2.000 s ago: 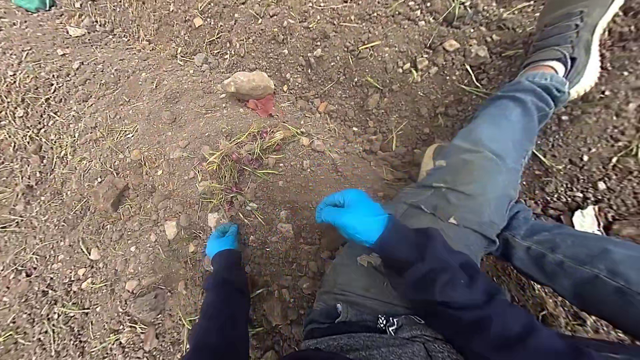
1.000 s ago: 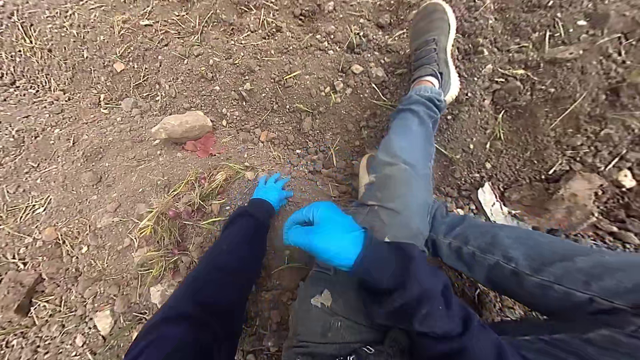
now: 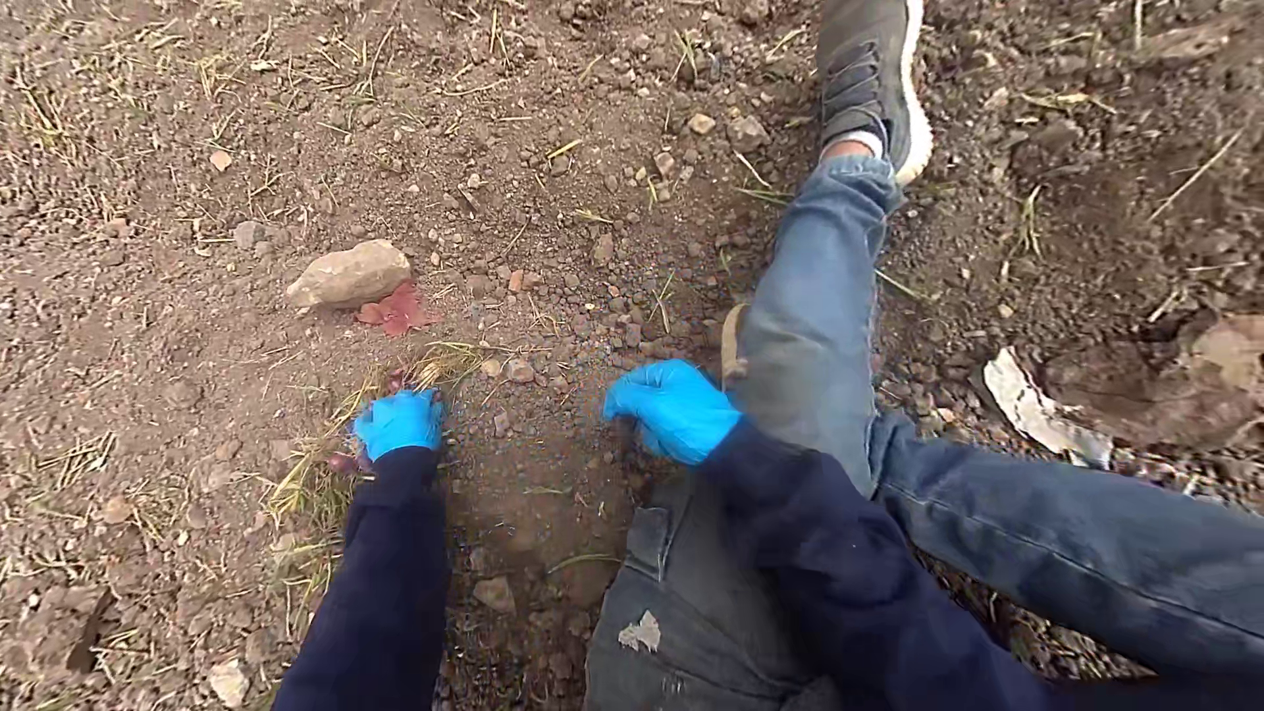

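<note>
My left hand (image 3: 399,423), in a blue disposable glove, is down on a pile of dry grass and small reddish-purple bulbs (image 3: 343,463); whether its fingers grip any of them is hidden. To the right, my right hand (image 3: 673,410), gloved the same way, is held beside my knee with curled fingers; their tips face down and I cannot tell if something is between them. Just above the pile lie a scrap of red material (image 3: 400,310) and a pale oblong stone (image 3: 350,275).
Stony soil (image 3: 553,188) with straw surrounds me. My jeans-clad leg (image 3: 805,326) and grey shoe (image 3: 869,89) stretch out at the right. Past the leg lies a torn whitish scrap (image 3: 1045,410). A larger stone (image 3: 229,681) sits at the lower left.
My left hand has moved left from the bare soil near my right hand onto the pile of grass and bulbs. My right hand stays curled beside the knee.
</note>
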